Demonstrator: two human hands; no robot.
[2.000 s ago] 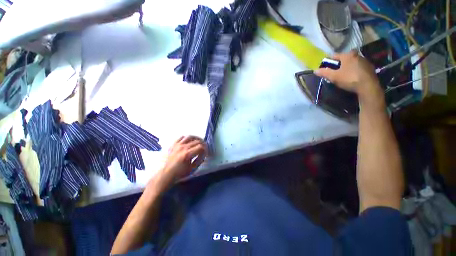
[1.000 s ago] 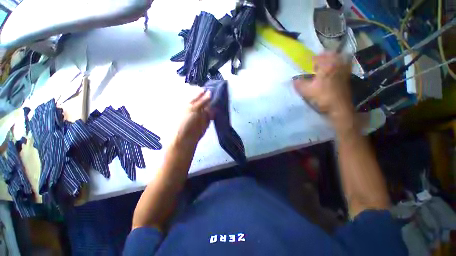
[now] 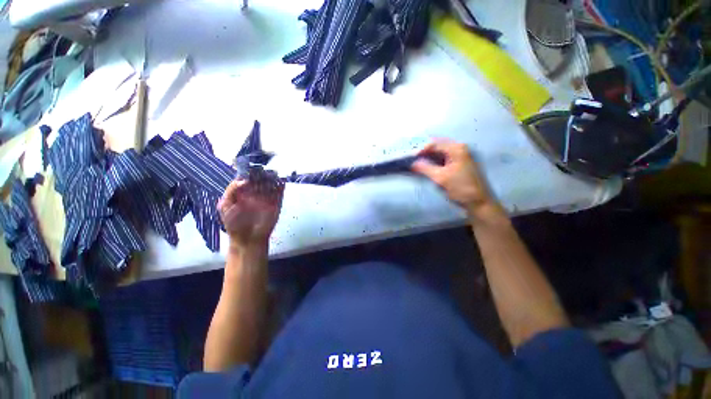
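A narrow dark striped band (image 3: pixel 351 171) is stretched sideways between my two hands, above the white pressing table near its front. My left hand (image 3: pixel 251 209) holds its left end, where the cloth is bunched and a pointed tip sticks up past the fingers. My right hand (image 3: pixel 454 173) pinches the right end between thumb and fingers. The steam iron (image 3: pixel 596 144) is parked at the right end of the table, touched by neither hand.
A pile of striped bands (image 3: pixel 117 195) lies at the left, partly on tan card. A far pile (image 3: pixel 335 51) lies beside a yellow strip (image 3: pixel 499 66). A grey iron rest (image 3: pixel 550 35) and cables are at the right. A sleeve board (image 3: pixel 78 12) shows at the top left.
My right hand has left the iron, moved left and taken the band's right end. My left hand has moved left and down with the band, which now stretches sideways.
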